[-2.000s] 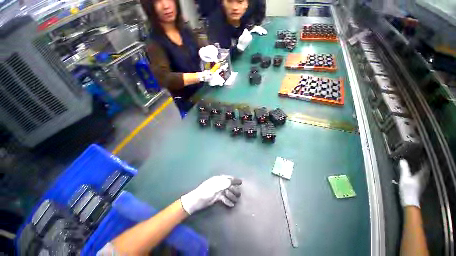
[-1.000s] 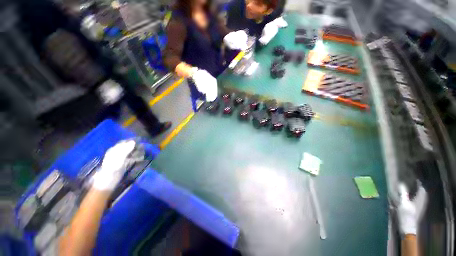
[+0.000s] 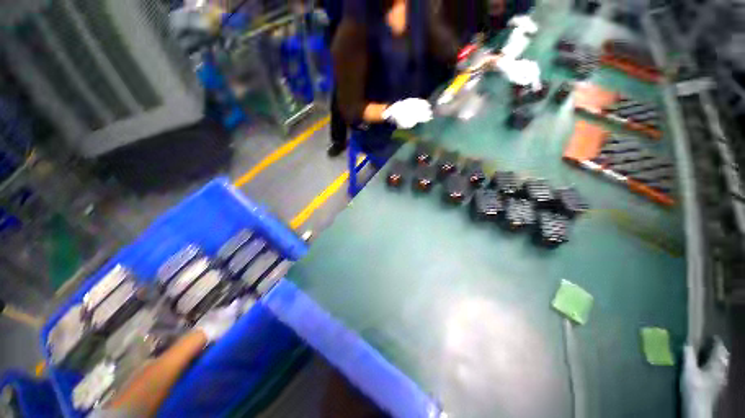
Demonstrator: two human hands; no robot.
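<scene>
My left hand (image 3: 222, 320), in a white glove, is down inside the blue plastic tote (image 3: 269, 217) at the left, among the boxed units (image 3: 196, 286). It is blurred and its fingers are partly hidden by the tote wall, so I cannot tell whether it holds a unit. The boxed units have silvery tops and dark sides and lie in rows. My right hand (image 3: 704, 377), in a white glove, is near the right rim beside the bench's metal rail. Its fingers look spread and nothing shows in it.
Finned black modules (image 3: 488, 202) stand in two rows across the bench (image 3: 392, 269). A pale green square (image 3: 573, 302), a thin metal strip (image 3: 574, 367) and a green square (image 3: 657, 346) lie at the right. Orange-brown trays (image 3: 585, 144) and another worker's gloved hand (image 3: 408, 113) are beyond.
My left hand has gone from over the bench into the tote and now sits deeper, near its right wall. The view has turned left, so the bench things appear further right.
</scene>
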